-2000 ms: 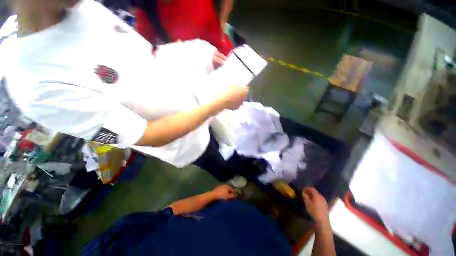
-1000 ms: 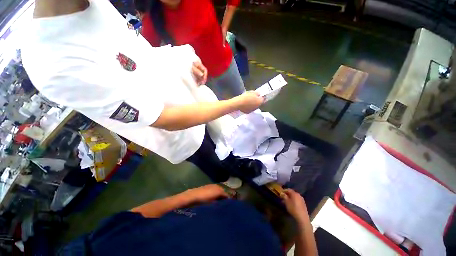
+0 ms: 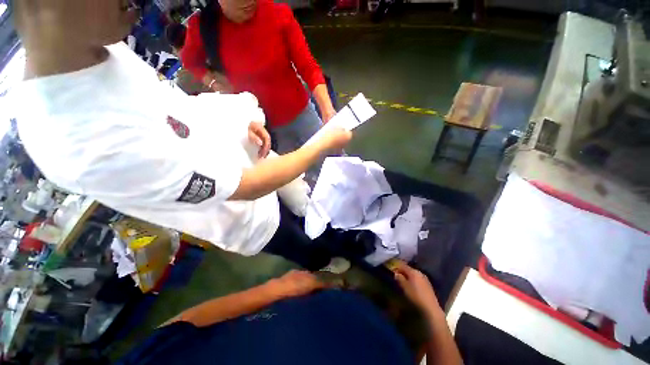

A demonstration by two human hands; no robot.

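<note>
White cut pieces (image 3: 351, 191) lie heaped on the dark bin (image 3: 456, 239) in front of me. Some show a dark line. My right hand (image 3: 409, 276) is at the bin's near edge, with its fingertips at a small yellow strip (image 3: 393, 264); whether they grip it is too small to tell. My left hand (image 3: 305, 282) is low in front of my body, left of the bin, partly hidden by my dark blue shirt; its fingers are not clear. A person in white holds a white piece with a dark line (image 3: 360, 108) above the heap.
A person in red (image 3: 256, 60) stands behind. A wooden stool (image 3: 474, 105) is beyond the bin. At right, white cloth (image 3: 563, 242) covers a red-edged frame on the machine table, with a black panel (image 3: 492, 342) nearer. A carton (image 3: 146, 249) stands at left.
The person in white has drawn the held piece back to the left. The person in red is more upright in view. My right hand went from beside the yellow strip to it and stays there.
</note>
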